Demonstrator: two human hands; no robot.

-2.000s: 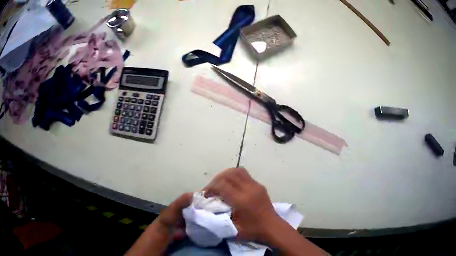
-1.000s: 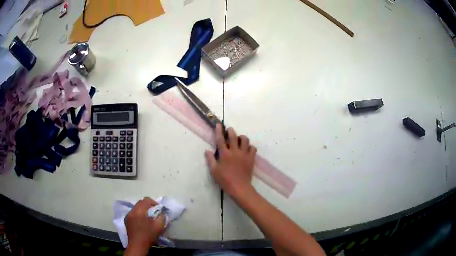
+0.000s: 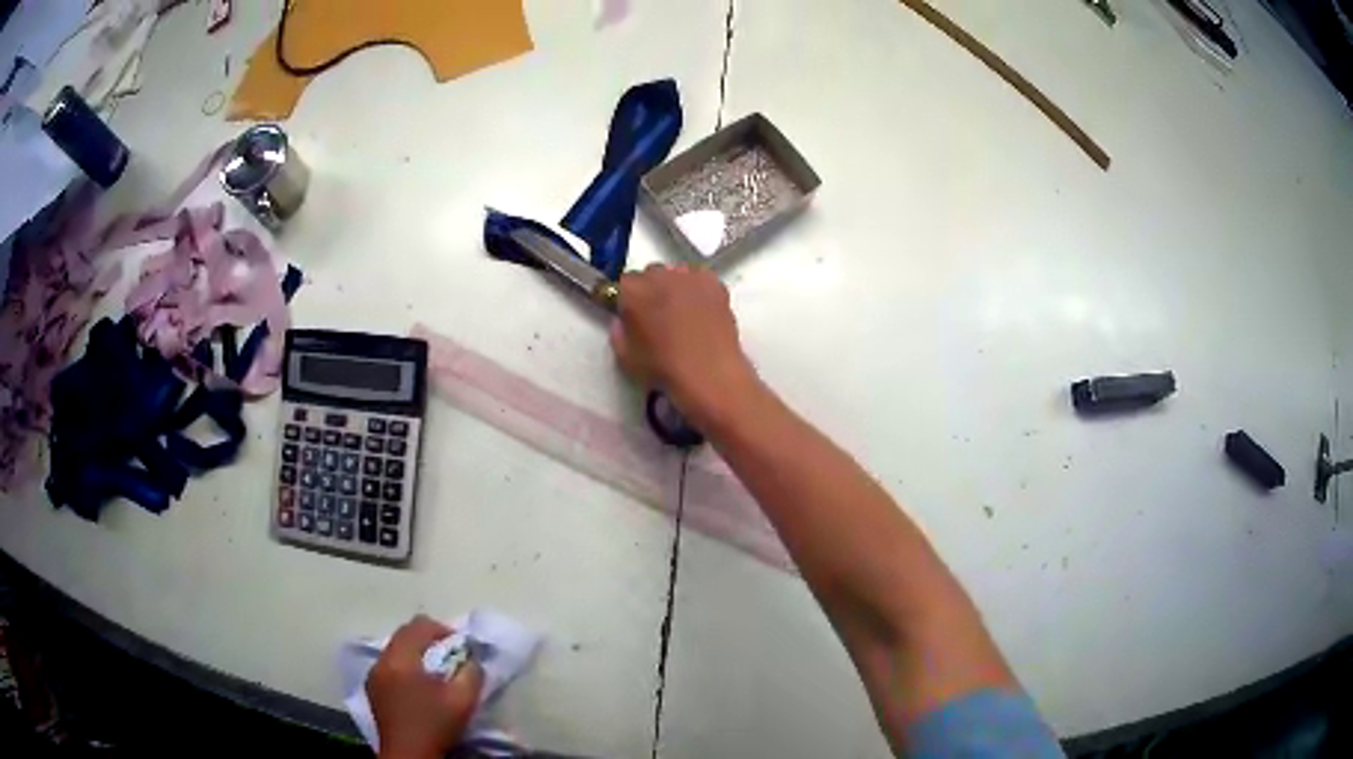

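My right hand [image 3: 678, 338] is closed around the shears near their pivot. The blades [image 3: 552, 255] point up and left over the lower loop of a navy strip [image 3: 638, 163], and part of a black handle shows below my wrist. A pale pink translucent strip [image 3: 564, 423] lies on the table under the handles and my forearm. My left hand [image 3: 423, 688] grips a crumpled white scrap [image 3: 509, 653] at the table's near edge. The calculator [image 3: 350, 445] lies above my left hand.
On the table [image 3: 920, 445] are an open box of tiny bits [image 3: 738, 181], a metal cup [image 3: 266, 175], a pink strip heap [image 3: 208, 282], a navy heap [image 3: 112, 423], a dark can [image 3: 85, 137], mustard sheets [image 3: 401, 37], a wooden stick [image 3: 1016, 82] and dark weights [image 3: 1123, 392] at right.
My right hand has moved up with the shears, off most of the pink strip and over the navy strip. My left hand stays on the white scrap. The camera view has shifted slightly.
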